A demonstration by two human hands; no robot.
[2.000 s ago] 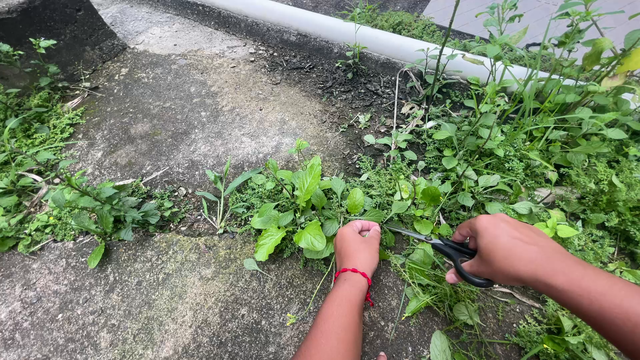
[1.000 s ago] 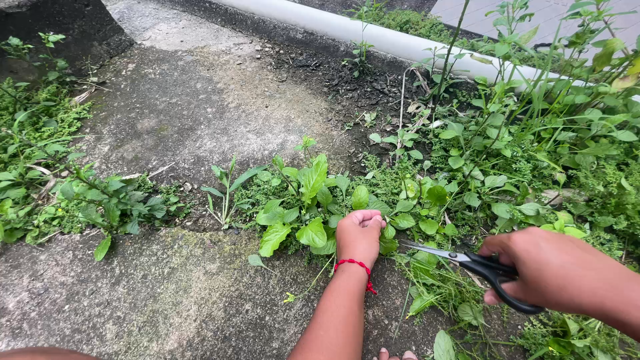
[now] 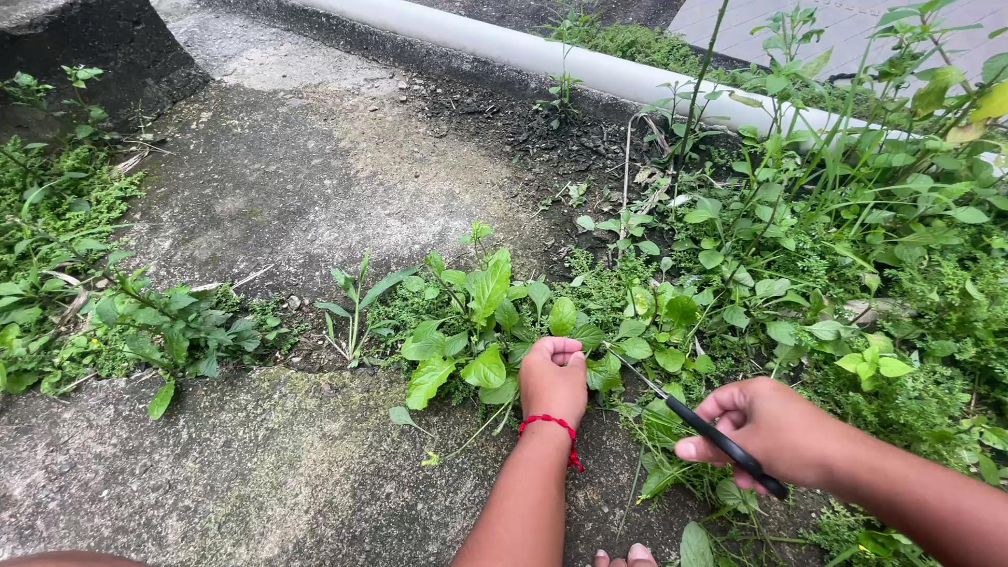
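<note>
My left hand (image 3: 554, 376), with a red cord bracelet (image 3: 550, 420) at its wrist, pinches among the leaves of a low green plant (image 3: 488, 315); its fingertips hold a leaf or stem, largely hidden by the hand. On the right, my right hand (image 3: 756, 433) holds black-handled scissors (image 3: 720, 442). Their blades point up and left into the leaves just right of my left hand, and look nearly closed. Broad leaves spread left of my left hand over the edge of the concrete (image 3: 315, 465).
A white pipe (image 3: 504, 49) runs along a low concrete edge at the back. Taller weeds (image 3: 787, 197) crowd the right side, and more grow at the left (image 3: 173, 323). A dark concrete block (image 3: 94, 63) stands at the upper left. Toes (image 3: 626, 557) show at the bottom edge.
The scissors have turned in my right hand, from handle loops seen broadly to a narrow, edge-on view. Their blades, more apparent than two seconds ago, point at the leaves beside my left hand.
</note>
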